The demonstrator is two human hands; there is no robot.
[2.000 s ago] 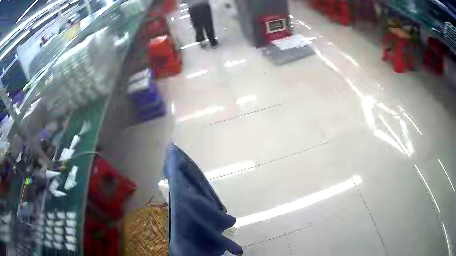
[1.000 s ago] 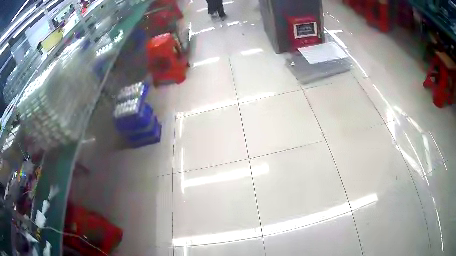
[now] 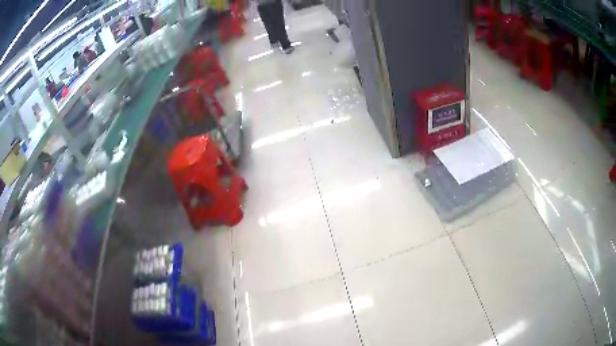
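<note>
Neither of my hands is in the picture. Nearest in front of me on the left, stacked blue plastic crates (image 3: 192,314) stand on the floor, with rows of small pale parts (image 3: 154,299) in the upper ones. A red-orange plastic stool (image 3: 204,182) stands beyond them beside the bench. A long green-topped bench (image 3: 128,128) runs along the left, with blurred trays and pale parts on it.
A grey pillar (image 3: 422,51) stands ahead right, with a red box (image 3: 440,118) at its foot. A white sheet (image 3: 475,156) lies on a grey low platform (image 3: 466,196). A person's dark-trousered legs (image 3: 273,26) are far ahead. Red stools (image 3: 537,57) stand at right.
The view has moved forward along the aisle. The pillar, red box, stool and blue crates appear nearer and lower. The blue sleeve-like cloth seen two seconds ago is out of view.
</note>
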